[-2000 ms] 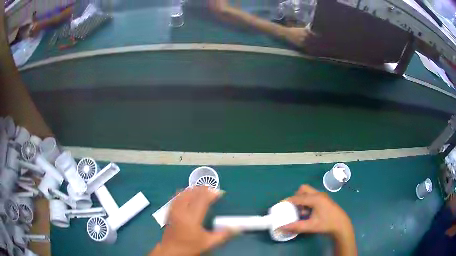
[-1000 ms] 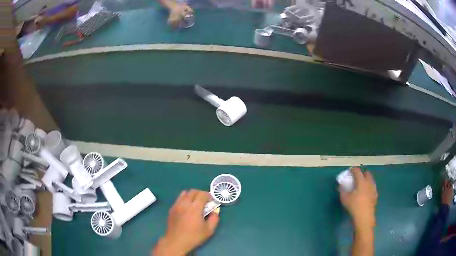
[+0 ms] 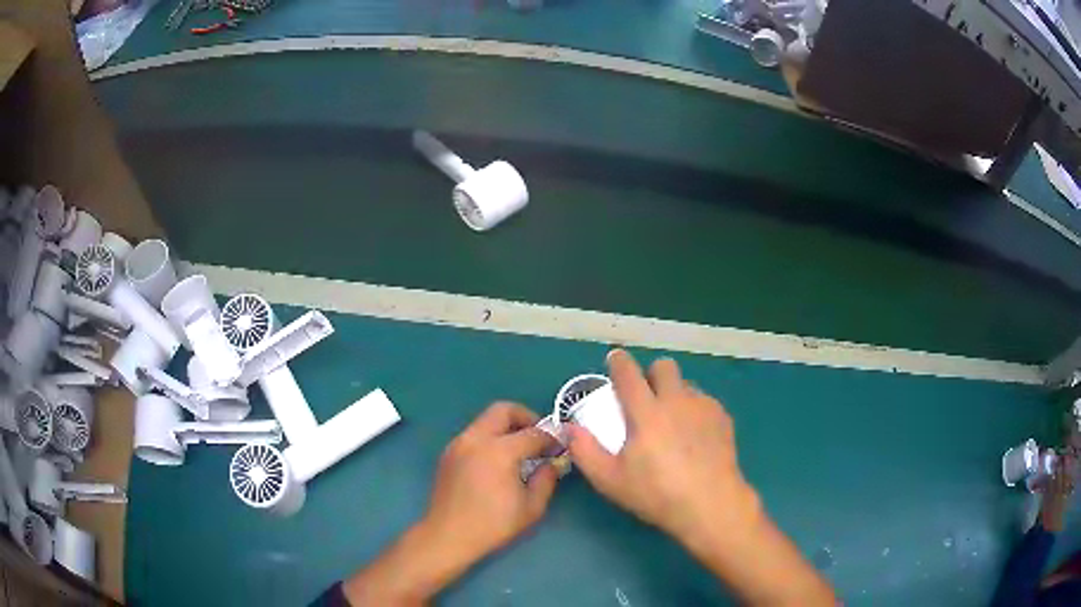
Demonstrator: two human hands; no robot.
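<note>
A white fan housing is in front of me, its round head open towards me with the slotted grille inside. My left hand grips it near the handle, which is mostly hidden by the fingers. My right hand holds a white motor unit at the mouth of the head, overlapping it. Whether the motor unit is inside the head cannot be told. The motor's wires are not clearly visible.
Several housings lie on the green tabletop at left, beside a carton heaped with more. One fan lies on the conveyor belt. At far right, another person's hand is by a motor unit.
My right hand has brought the motor unit from the right to the housing in my left hand. The view has shifted. Another person's hand now reaches the motor unit at far right.
</note>
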